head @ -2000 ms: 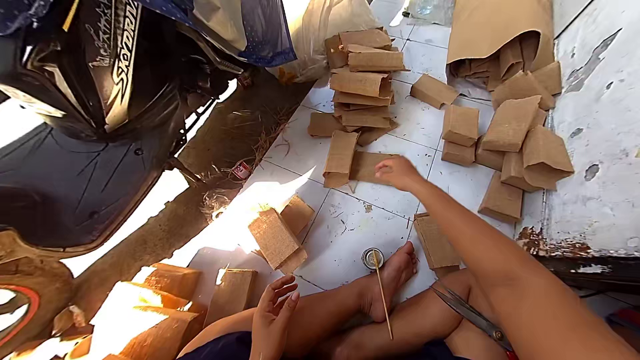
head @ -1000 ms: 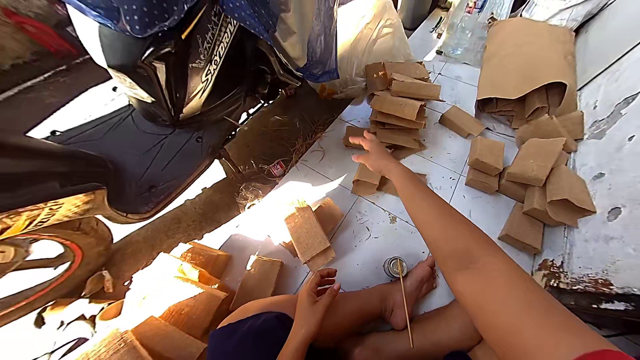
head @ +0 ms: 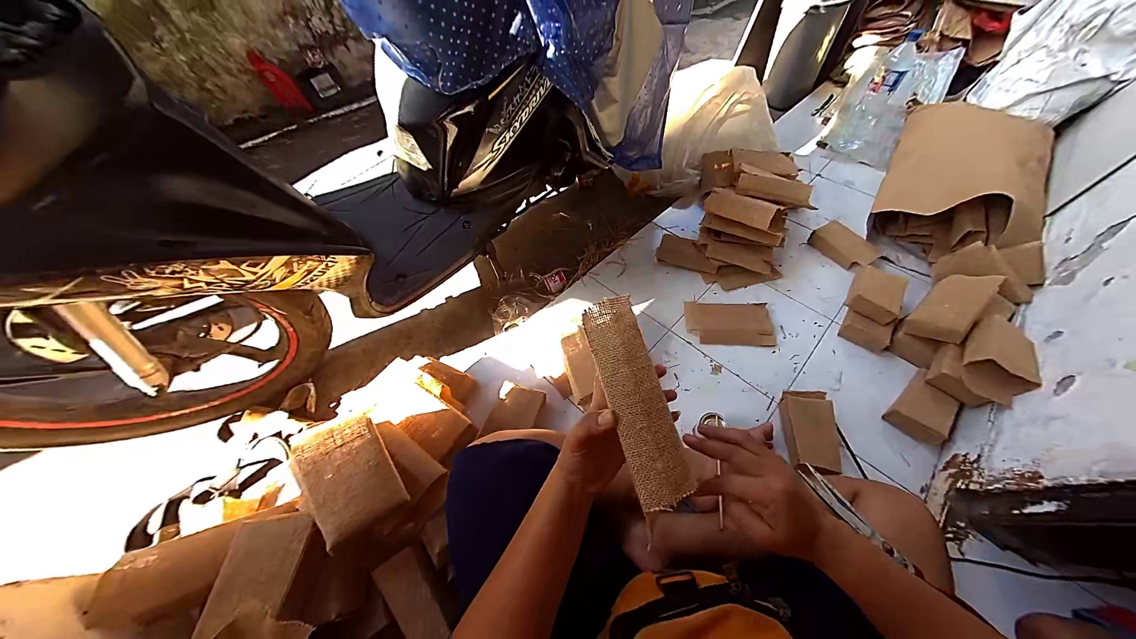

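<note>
My left hand point(head: 596, 444) grips a long piece of brown burlap point(head: 637, 404), thumb in front and fingertips behind its right edge. Beside the burlap's lower right edge is my right hand point(head: 754, 486), fingers spread; whether it touches the cloth is hard to tell. Behind the right fingers, a small round jar point(head: 710, 420) with a thin stick point(head: 720, 497) is partly covered. Scissors point(head: 856, 519) lie on my right thigh. On the tiles ahead rests a flat brown piece point(head: 729, 324), with another small stack point(head: 810, 432) near my right knee.
A stack of brown pieces point(head: 744, 217) stands ahead. At right, more boxy pieces point(head: 954, 311) lie before a large paper bag point(head: 972, 169). A heap of brown pieces point(head: 351, 479) fills the lower left. A motor scooter point(head: 479, 133) and a wheel point(head: 293, 355) stand left; plastic bottles point(head: 874, 106) lie behind.
My right hand has come back from the far stack toward my lap. My left hand, empty before, now holds the burlap piece. The view has swung left.
</note>
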